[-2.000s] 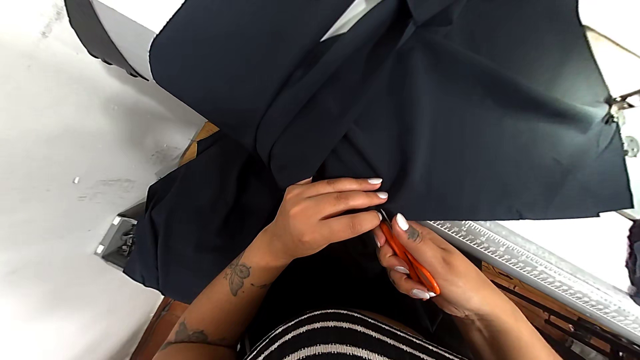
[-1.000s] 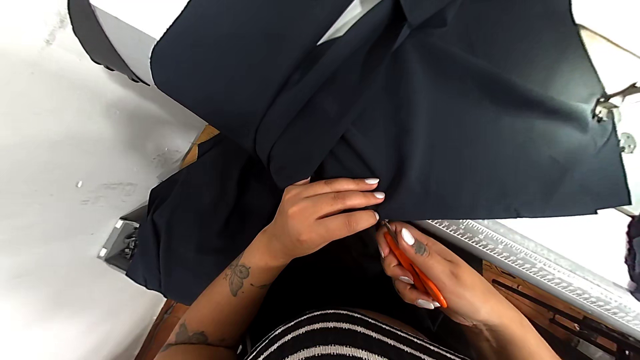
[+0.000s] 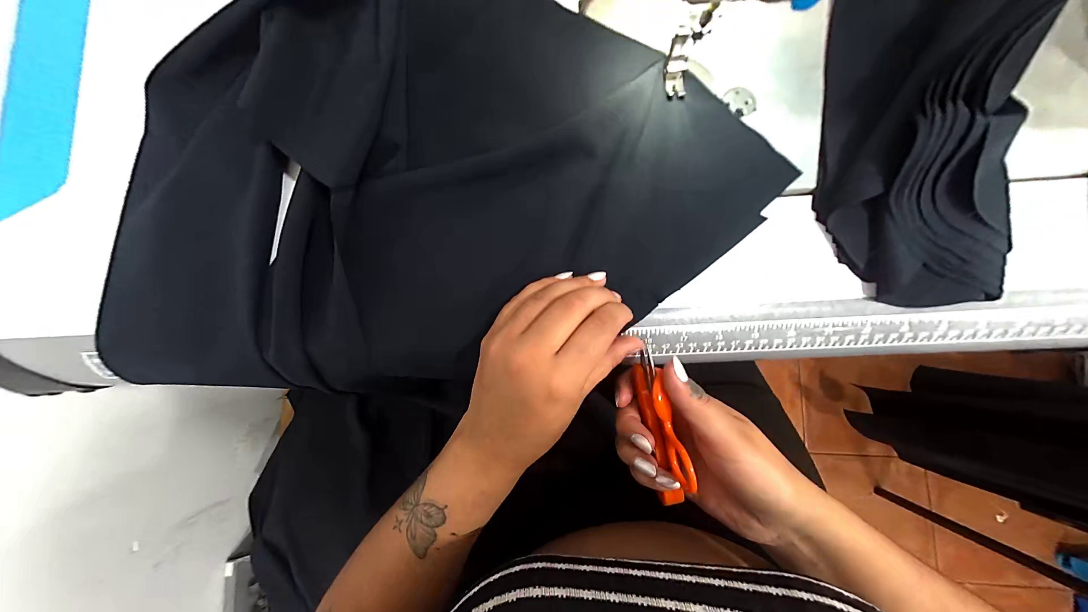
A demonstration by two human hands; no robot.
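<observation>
Dark navy fabric [image 3: 476, 221] spreads over the table, and a corner of it lies under the presser foot [image 3: 674, 75] of a sewing machine. At the fabric's near edge my left hand [image 3: 552, 357] pinches the cloth between thumb and fingers. Orange-handled thread snips [image 3: 665, 433] sit in my right hand [image 3: 710, 442], their metal blades pointing up beside my left thumb. The blade tips are close to the cloth edge; whether they touch it I cannot tell. More dark fabric hangs down over my lap.
A ruler strip [image 3: 790, 333] runs along the table's front edge. Stacked dark fabric pieces [image 3: 926, 187] lie at the right. A blue piece [image 3: 38, 102] is at the upper left. Below the table on the right, dark cloth [image 3: 977, 433] hangs over a tiled floor [image 3: 841, 425].
The view has swung to the right, bringing the stacked fabric pieces into sight. My left hand still pinches the cloth, and the orange snips remain in my right hand.
</observation>
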